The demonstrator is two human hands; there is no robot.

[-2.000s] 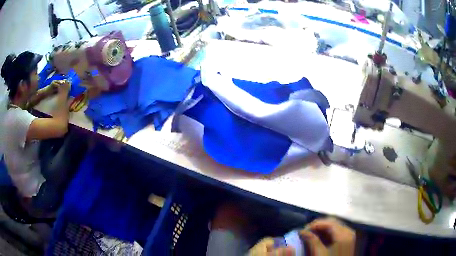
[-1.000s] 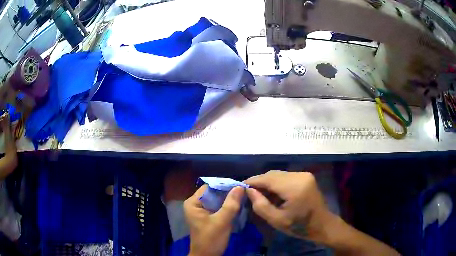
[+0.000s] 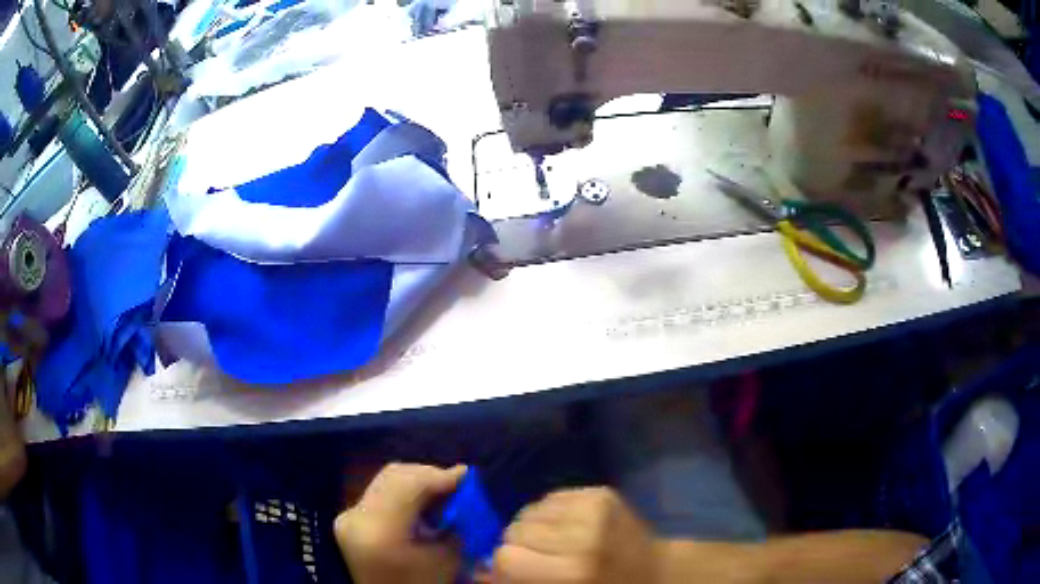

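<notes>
A small bright blue cloth piece (image 3: pixel 473 519) is bunched between my two hands, over the lap below the table's front edge. My left hand (image 3: pixel 399 527) grips its left side, with the fingers curled around it. My right hand (image 3: pixel 574 538) pinches its lower right side, knuckles up, slightly blurred. The fingertips of both hands are partly hidden. A loose pile of blue and pale panels (image 3: pixel 302 314) lies on the table left of the needle. The cream sewing machine (image 3: pixel 684 57) stands behind, its presser foot (image 3: pixel 543 183) over the metal bed.
Scissors with green and yellow handles (image 3: pixel 823 257) lie right of the bed. A thin dark tool (image 3: pixel 937 237) lies near the table's right end. A second blue stack (image 3: pixel 103 297) and a maroon machine (image 3: pixel 34 268) are far left. Blue crates stand below left (image 3: pixel 279 530) and right (image 3: pixel 952 439).
The view has turned and shifted. The cloth in my hands now shows its bright blue side instead of the pale one. Both hands are lower in the picture, with the right hand's knuckles up.
</notes>
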